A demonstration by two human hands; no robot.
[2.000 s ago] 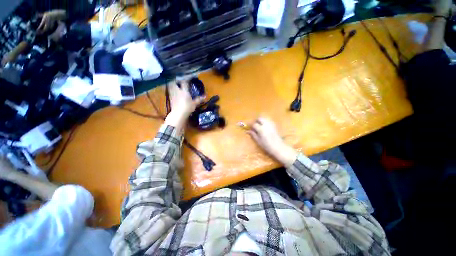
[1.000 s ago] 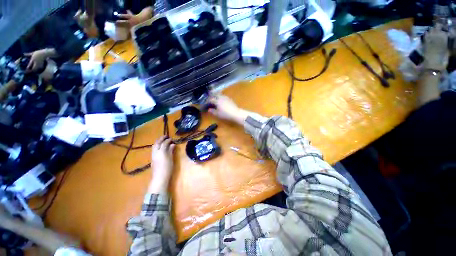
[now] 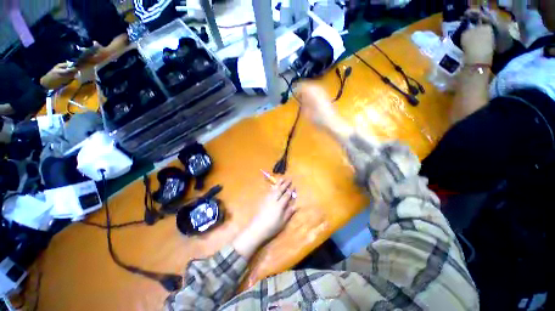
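Observation:
My left hand [image 3: 274, 209] is over the middle of the bench. A thin orange-yellow tool [image 3: 271, 178] with a pale tip sticks out from its fingertips. My right hand [image 3: 316, 103] is blurred, reaching to the back edge near a black cable [image 3: 291, 143]; whether it holds the cable is unclear. Three small black front housings lie left of my left hand: one with its board up [image 3: 202, 217], one behind it [image 3: 172, 185], one farther back [image 3: 196, 161]. A black cord end [image 3: 210, 193] lies between them.
Stacked clear trays [image 3: 167, 91] of black parts stand behind the housings. White cameras [image 3: 103, 157] pile up at left; another white camera with a black head [image 3: 319, 51] is at the back. Black cables [image 3: 389, 82] lie farther right. A coworker's hand [image 3: 478, 45] works at right.
The view has swung right. My right hand has left the housings for the bench's back edge. A third housing now shows beside the others. My left hand has moved right, to the thin tool.

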